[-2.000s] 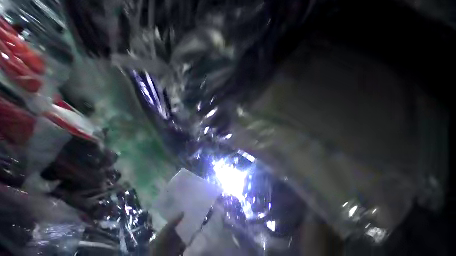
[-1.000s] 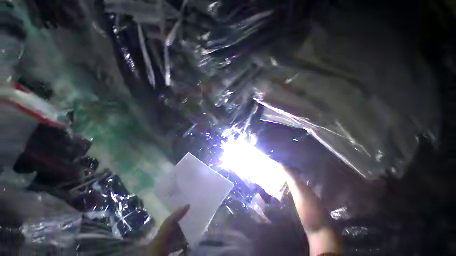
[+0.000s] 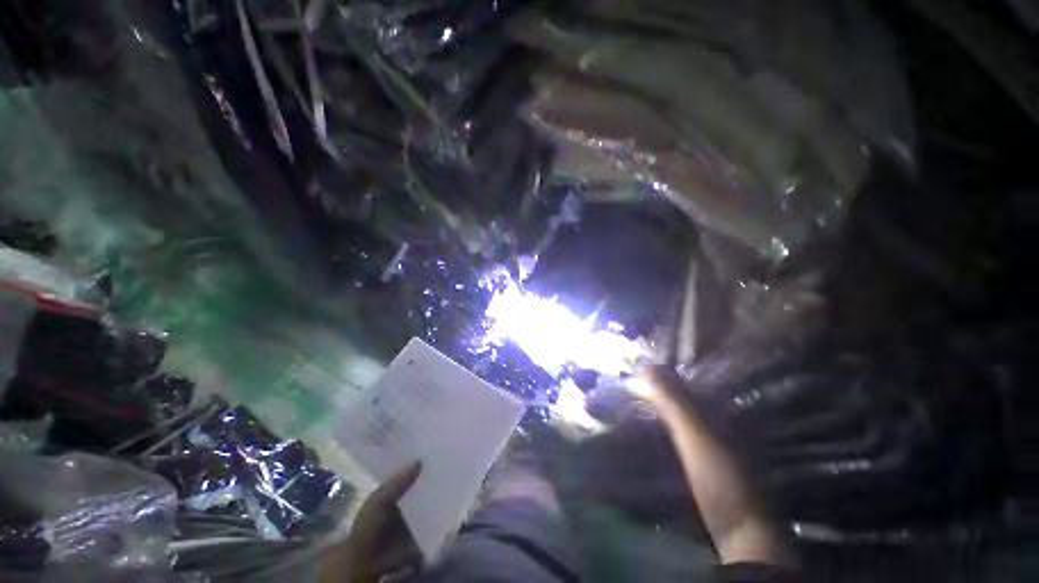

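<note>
A white pick list [image 3: 439,438] with faint handwritten lines is held low in the centre. My left hand [image 3: 382,530] grips its lower left edge, thumb on top. My right forearm reaches up from the lower right. My right hand [image 3: 652,387] is washed out by an intense white glare [image 3: 558,336] around its fingers; what it holds or touches cannot be told. Dark shiny plastic-wrapped goods [image 3: 467,290] lie around the glare.
Garments in glossy clear covers [image 3: 684,125] fill the top and right. Dark polybagged packets [image 3: 251,467] lie at lower left, with a clear bag [image 3: 91,501] beside them. Green floor [image 3: 228,308] runs diagonally at left. The wearer's leg [image 3: 513,535] shows below the paper.
The view has shifted, so the goods sit differently in frame. The pick list has come into clearer view. The right forearm, barely visible at first, now reaches to the glare.
</note>
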